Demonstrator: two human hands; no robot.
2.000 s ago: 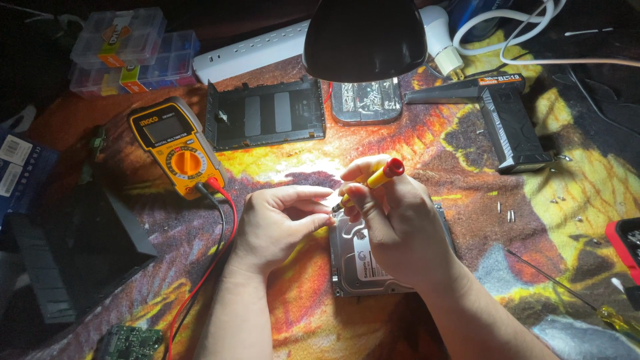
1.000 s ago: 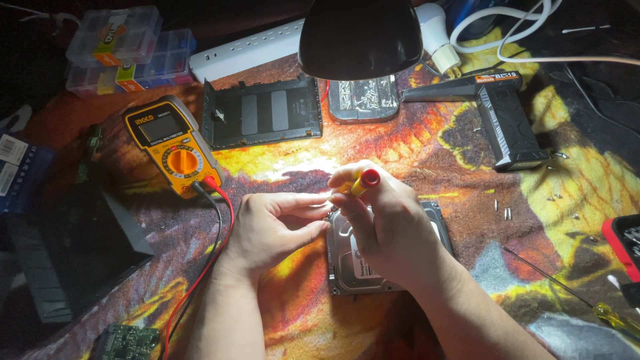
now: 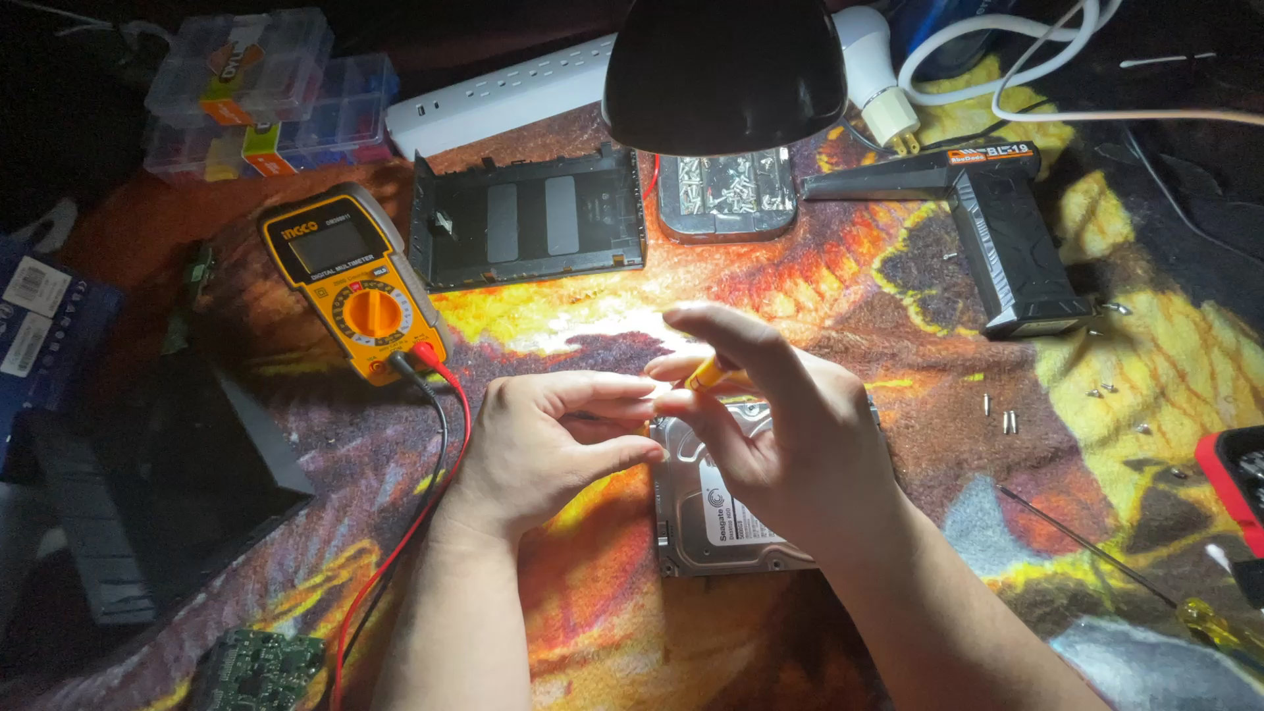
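Note:
A Seagate hard drive (image 3: 691, 513) lies label up on the patterned cloth. Over its top part my right hand (image 3: 790, 415) has the yellow handle of a screwdriver (image 3: 707, 374) between thumb and fingers, index finger raised. My left hand (image 3: 563, 434) rests at the drive's upper left edge, its fingertips meeting those of the right; whether they pinch something small cannot be seen. The screwdriver's tip is hidden by the fingers. Left of the hands lies an orange digital multimeter (image 3: 372, 314) with red and black leads.
A black lamp shade (image 3: 726, 74) hangs above. Behind are a black plastic enclosure part (image 3: 528, 222), a screw tray (image 3: 726, 222) and a power strip (image 3: 504, 94). Loose screws (image 3: 1008, 422), a black stand (image 3: 1017, 247) and a long screwdriver (image 3: 1086, 548) lie right. A circuit board (image 3: 262, 671) lies lower left.
The right index finger has lifted off the screwdriver. Its red end cap, seen earlier, no longer shows, and the handle lies lower within the fingers. The left hand stays at the drive's edge.

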